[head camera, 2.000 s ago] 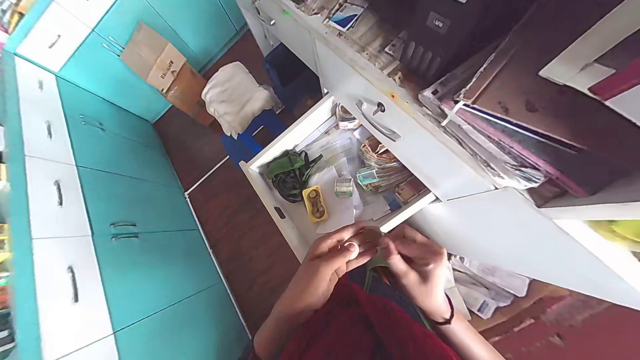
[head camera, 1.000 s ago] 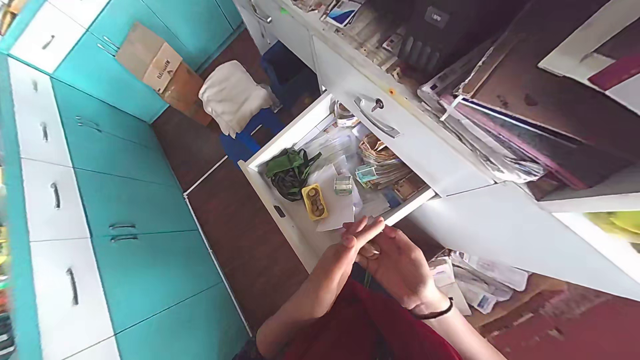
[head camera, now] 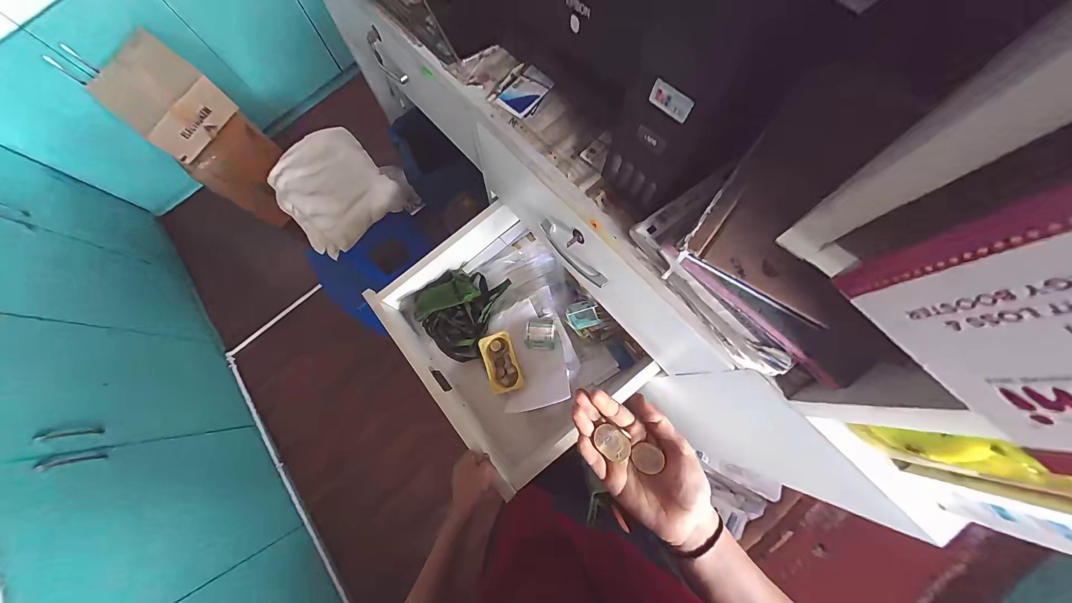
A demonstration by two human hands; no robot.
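Observation:
My right hand is palm up at the drawer's near right corner, with coins lying on the palm and against the curled fingers. At the front edge of the pulled-out white drawer, my left hand touches the panel; its fingertips are partly hidden. Inside the drawer lie a yellow tray of coins, white paper, a small clear container, a dark green bundle with straps and a small teal-topped box.
Beyond the drawer, a white cloth bundle rests on a blue stool beside a cardboard box. Teal cabinets line the left. Above the drawer, the counter holds a black printer and stacked papers.
My hands were together before; now they are apart. The left has moved to the drawer's front panel, and the right has turned palm up, showing coins.

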